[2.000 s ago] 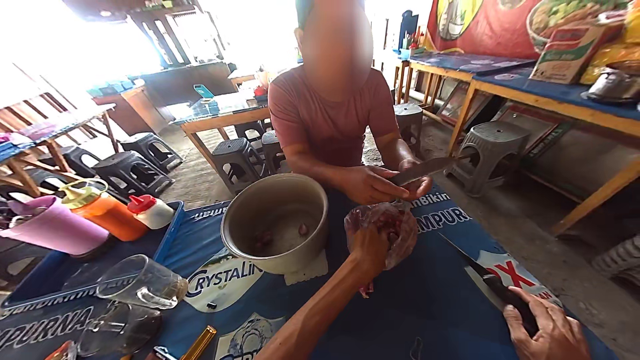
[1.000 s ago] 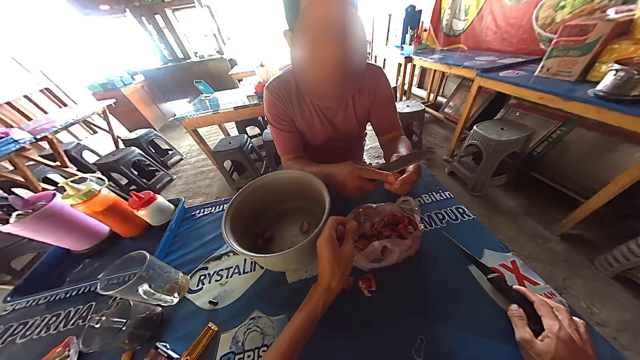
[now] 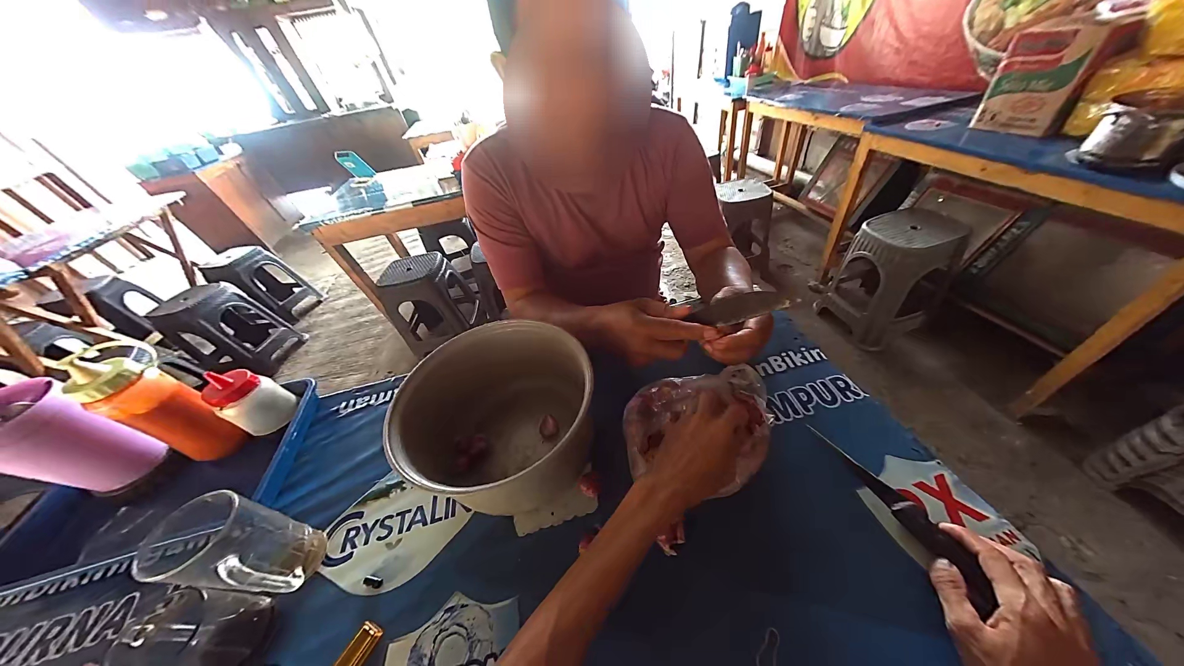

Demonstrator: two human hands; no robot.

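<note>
My left hand point(image 3: 705, 444) reaches into a clear plastic bag point(image 3: 647, 416) of shallots, its fingertips hidden among them, so its grip cannot be told. My right hand point(image 3: 1013, 592) lies around the black handle of a knife point(image 3: 888, 495), which rests on the blue tablecloth with its blade pointing up and left. Left of the bag stands a deep metal pot point(image 3: 398, 435) with several shallots point(image 3: 548, 426) at its bottom. Reddish bits of shallot point(image 3: 671, 535) lie on the cloth beside my left forearm.
Across the table a person point(image 3: 592, 213) holds another knife point(image 3: 740, 307) in both hands, just beyond the bag. At left, two glass mugs point(image 3: 227, 541) lie near a blue tray point(image 3: 296, 435) with sauce bottles point(image 3: 171, 407) and a pink container point(image 3: 79, 435). Plastic stools point(image 3: 893, 268) stand around.
My left hand has moved from the bag to beside the pot's rim, then back right into the bag. My right hand has stayed at the knife handle.
</note>
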